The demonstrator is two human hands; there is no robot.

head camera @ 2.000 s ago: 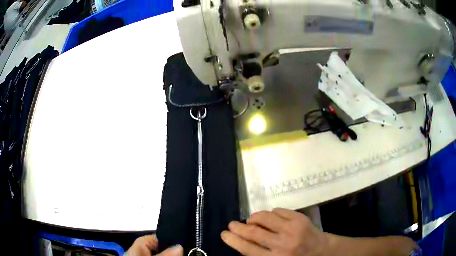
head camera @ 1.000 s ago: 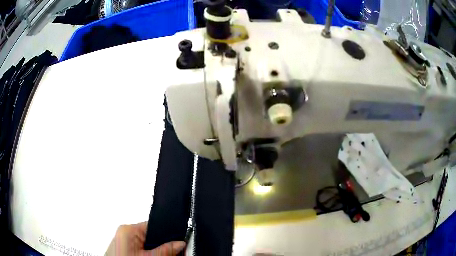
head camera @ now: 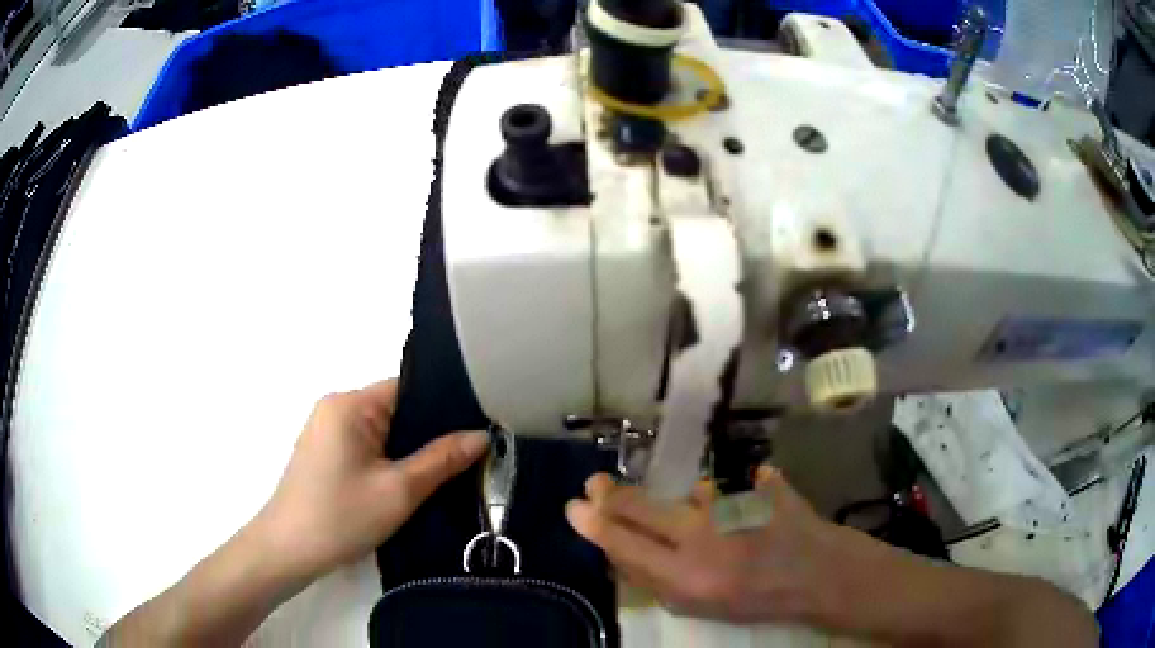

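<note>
The black fabric panel [head camera: 437, 506] runs under the left end of the white sewing machine head [head camera: 526, 291]. A silver zipper [head camera: 499, 487] lies along it, with a silver ring [head camera: 492, 553] below. A rounded black pocket piece [head camera: 488, 618] with a curved zipper is at the bottom edge. My left hand [head camera: 342, 481] pinches the panel's left side, thumb near the zipper. My right hand [head camera: 709, 544] lies at the panel's right side, just below the presser foot area [head camera: 621, 437]; the machine partly hides its fingertips, and its grip is unclear.
A white cloth with dark specks [head camera: 975, 449] and red and black snips [head camera: 906, 513] lie right of my right hand. Blue bins [head camera: 380, 38] stand behind. Black pieces [head camera: 51, 190] are stacked at the far left.
The panel has moved away from me under the machine head, bringing the ring and pocket piece into view. My left hand has moved up the panel. My right hand has come back into view beside the needle area.
</note>
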